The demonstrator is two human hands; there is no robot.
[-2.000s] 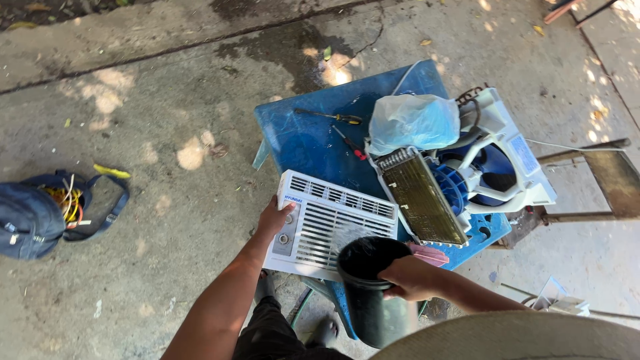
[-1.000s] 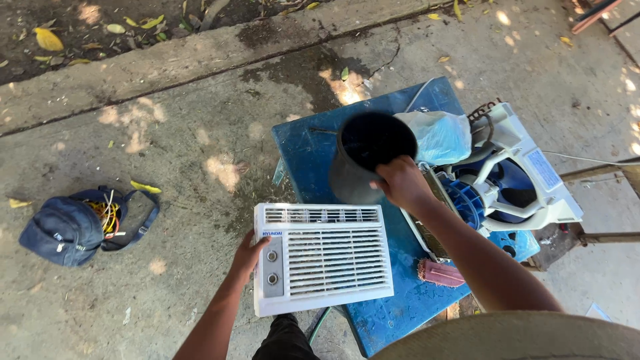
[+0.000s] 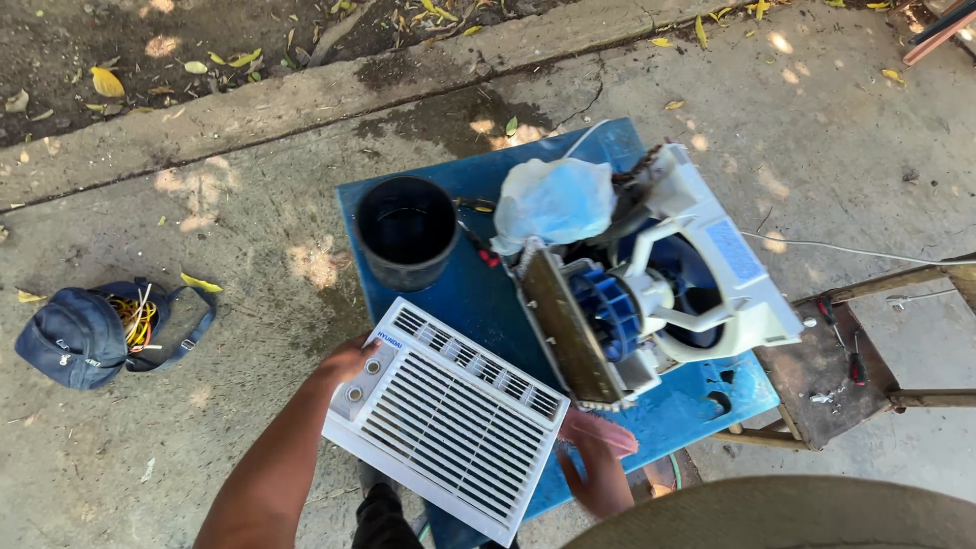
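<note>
My left hand [image 3: 354, 358] grips the upper left edge of a white Hyundai air conditioner front grille [image 3: 450, 427], which is tilted over the near side of a blue table [image 3: 488, 305]. Beside the grille's right edge, my right hand [image 3: 598, 469] is at a pink scrub brush [image 3: 602, 433]; blur leaves it unclear whether the fingers are closed on it. A black bucket [image 3: 406, 267] with dark liquid stands at the table's far left. To the right lies the opened air conditioner unit [image 3: 663, 297] with its coil, blue blower wheel and fan, a blue plastic bag [image 3: 560, 202] against it.
Screwdrivers [image 3: 479, 245] lie between bucket and coil. A wooden chair [image 3: 846, 366] at the right carries more screwdrivers and small parts. A white cord [image 3: 846, 248] runs off to the right. A dark blue backpack [image 3: 76, 335] with wires sits on the concrete at left.
The black bucket, held in my right hand in both earlier frames, now stands on the table's far left, released. My right hand has come back to the pink brush. The grille has turned clockwise.
</note>
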